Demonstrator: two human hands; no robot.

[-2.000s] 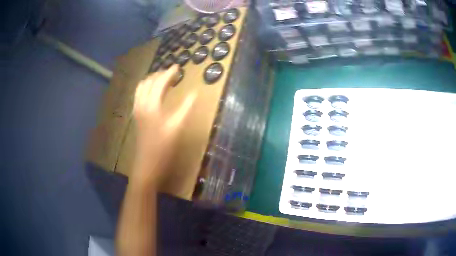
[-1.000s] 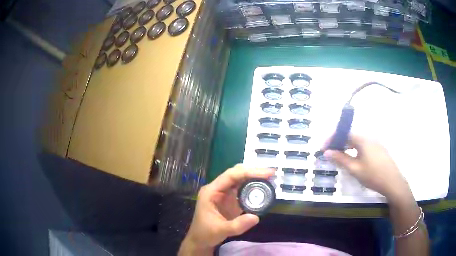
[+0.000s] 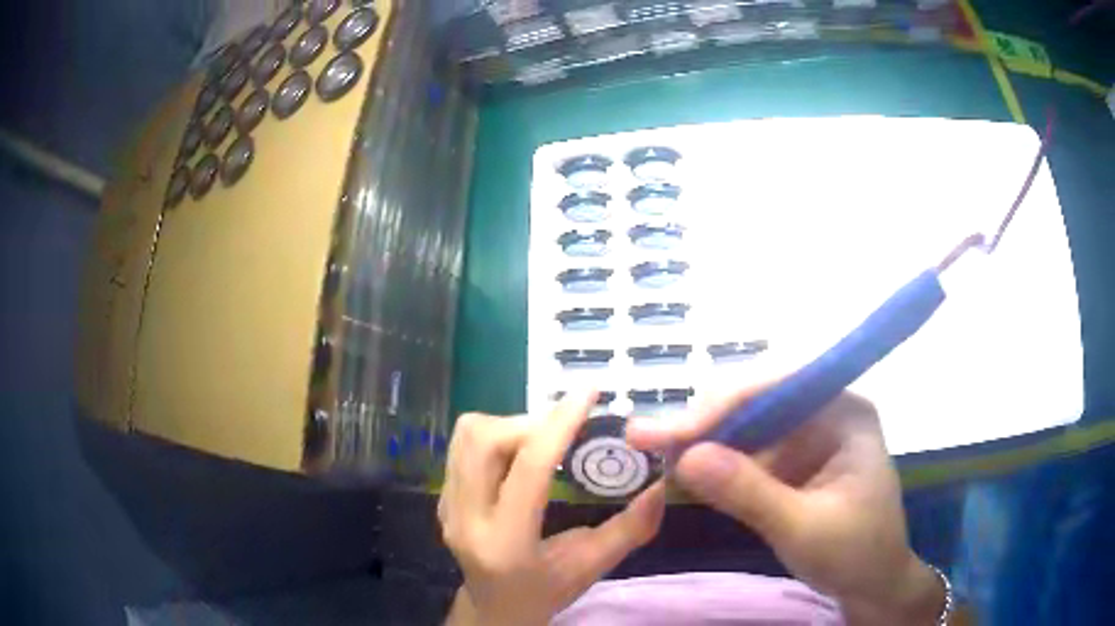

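My left hand (image 3: 526,508) holds a round black-rimmed lens unit (image 3: 610,466) by its edge, its pale ringed face turned up, over the tray's front edge. My right hand (image 3: 801,495) grips a thick blue corded tool (image 3: 844,361) that slants down to the left. Its front end is at the lens unit's right side; the fingers hide the tip, so contact cannot be told. The white tray (image 3: 856,184) lies just beyond both hands, with columns of lens units (image 3: 660,274) standing in its left part. The hands partly cover the nearest ones.
A tan cardboard sheet (image 3: 251,306) at the left bears rows of dark discs (image 3: 291,94). It lies on stacked clear plastic trays (image 3: 397,245). Clear compartment boxes (image 3: 599,43) stand behind the green mat (image 3: 501,159). A red cable (image 3: 1021,184) runs from the tool to the upper right.
The right hand has moved left from the tray, bringing the blue tool to the lens unit in the left hand. The unit's face looks different, now with pale rings. The view has shifted.
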